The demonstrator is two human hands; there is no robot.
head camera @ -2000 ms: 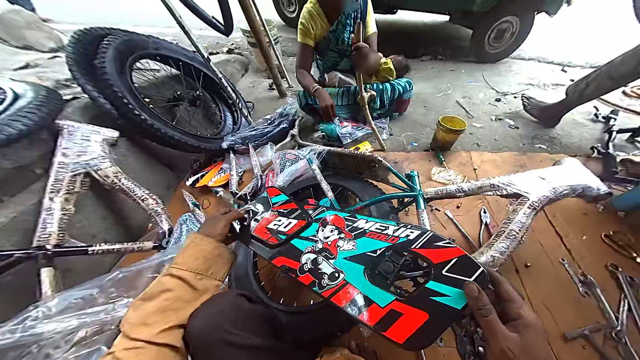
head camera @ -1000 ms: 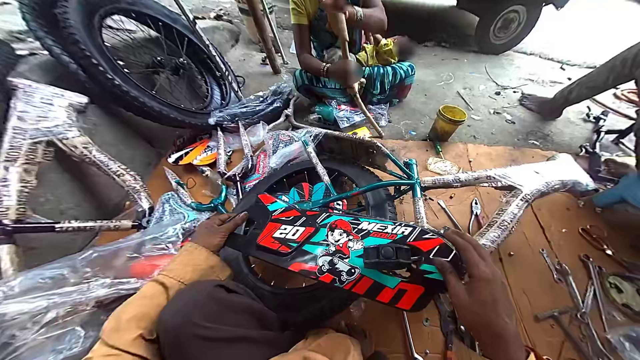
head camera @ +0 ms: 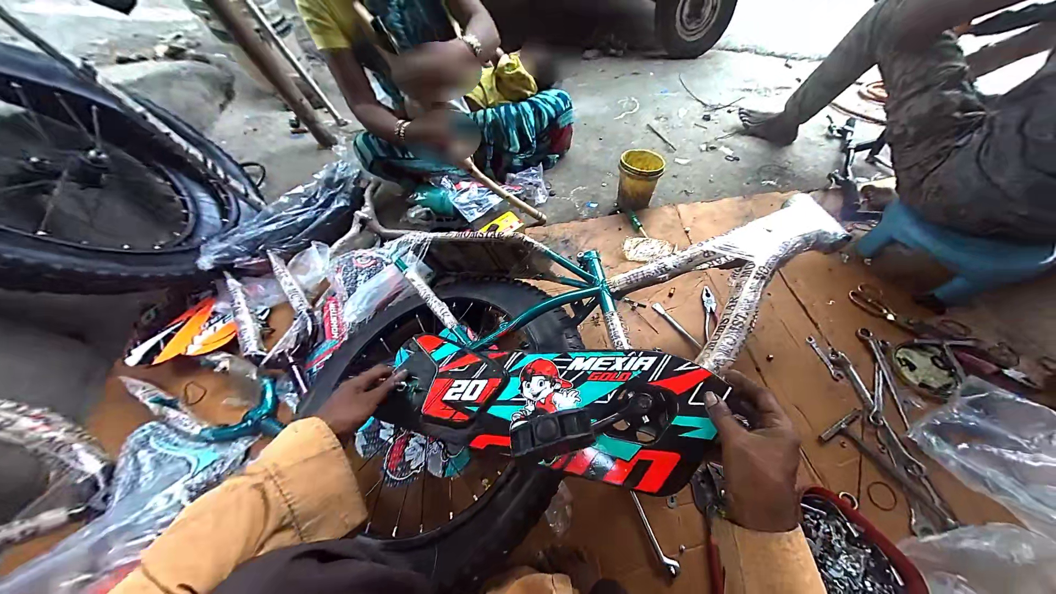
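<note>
A black, red and teal bicycle chain guard [head camera: 487,379] with a cartoon print lies over the fat-tyred wheel [head camera: 495,516]. My left hand [head camera: 363,400] touches its left end with the fingertips; my right hand [head camera: 755,445] grips its right end, thumb on top. A black crank arm with its pedal [head camera: 549,433] now lies across the guard's face, at the round opening. Behind it, the teal bicycle frame [head camera: 598,285], partly wrapped in printed paper, rests on its side above the wheel. The guard hides how it meets the frame.
Wrenches [head camera: 879,388], pliers [head camera: 708,305] and a red tray of small hardware [head camera: 874,528] lie at the right on cardboard. A yellow bucket [head camera: 639,177] stands behind. Large wheels [head camera: 124,165] are at the left. One person sits opposite, another on a blue stool [head camera: 949,247].
The guard has come down from a raised, steeper tilt to a flatter position over the wheel. The crank and pedal, not seen on its face two seconds ago, show in front of it.
</note>
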